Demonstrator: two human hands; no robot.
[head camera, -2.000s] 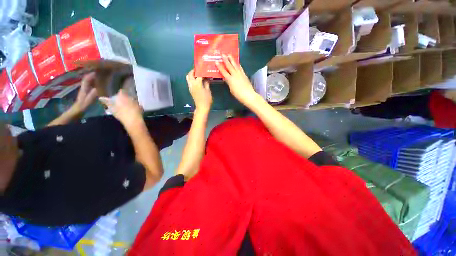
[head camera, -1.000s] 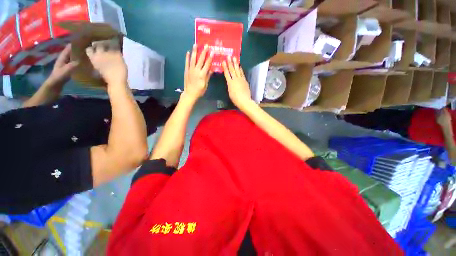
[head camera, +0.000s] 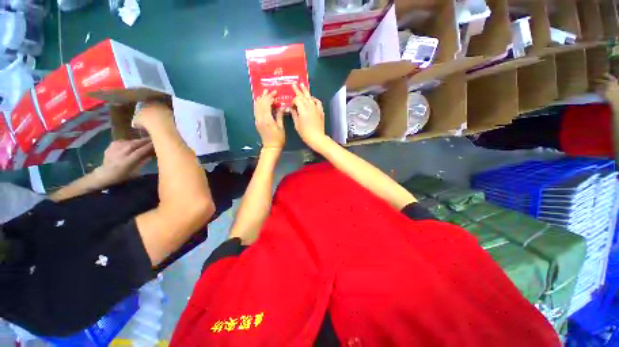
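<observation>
A red-topped retail box (head camera: 277, 66) with white print stands on the green bench in front of me. Its red top is flat and faces up. My left hand (head camera: 270, 120) rests at the near left edge of the box, fingers on the red top. My right hand (head camera: 307, 116) rests at the near right edge, fingertips on the top. The thumbs meet near the front edge. Whether the fingers grip the box sides is hard to see.
Open boxes (head camera: 438, 101) stand in rows to the right, two holding round wrapped cameras. Red boxes (head camera: 58, 95) line the left, where a neighbouring worker (head camera: 88, 230) reaches into an open box. Green bales (head camera: 522, 237) and blue crates (head camera: 543, 183) are on the floor at right.
Both hands stay at the near edge of the red box, with fingers drawn closer to that edge than a second ago. The neighbour's hand has gone deeper into the open box. The view has shifted slightly.
</observation>
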